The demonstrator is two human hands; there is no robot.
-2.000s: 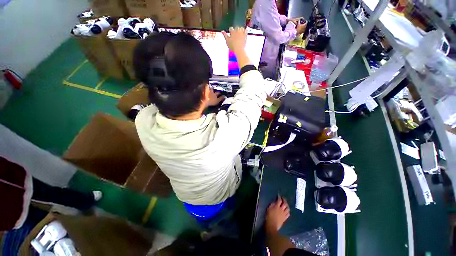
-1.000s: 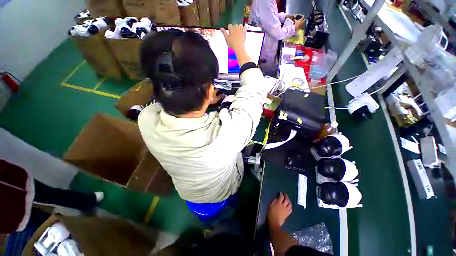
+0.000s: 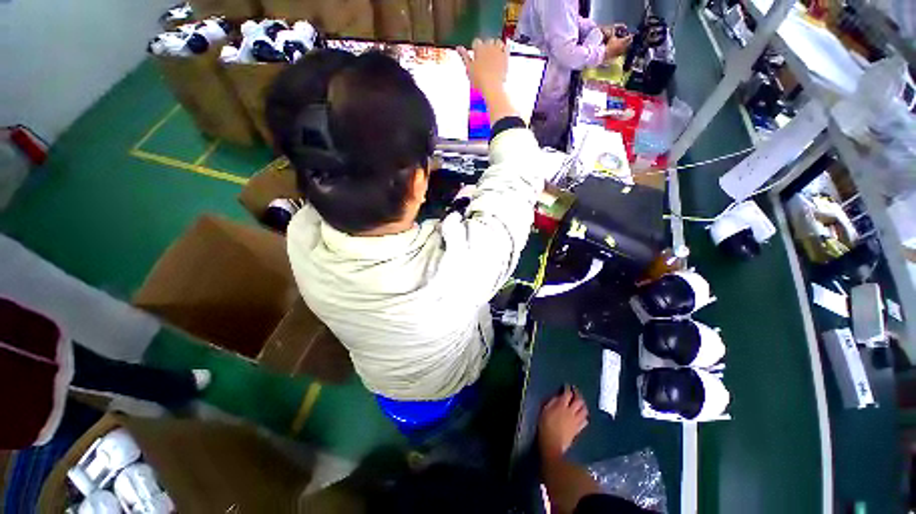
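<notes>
My right hand (image 3: 563, 419) rests palm down on the dark bench top (image 3: 562, 351), fingers bent. A small dark thing shows at its fingertips; whether the hand grips it I cannot tell. My left hand is not in view. Three white cameras with glossy black ball heads stand in a row to the right of the hand: a far one (image 3: 667, 296), a middle one (image 3: 673, 342) and a near one (image 3: 675, 393). A narrow white strip (image 3: 610, 382) lies between hand and cameras. A clear crumpled bag (image 3: 631, 478) lies beside my forearm.
A seated person (image 3: 402, 291) in a cream jacket faces a monitor (image 3: 442, 90). A black case (image 3: 615, 223) stands beyond the cameras. Another camera (image 3: 742, 229) sits across the bench. Open cartons (image 3: 216, 286) stand on the floor left. Another person (image 3: 552, 50) stands at the back.
My right hand's fingers are more drawn in than two seconds ago. The camera across the bench shows more clearly than at first. The view has shifted slightly.
</notes>
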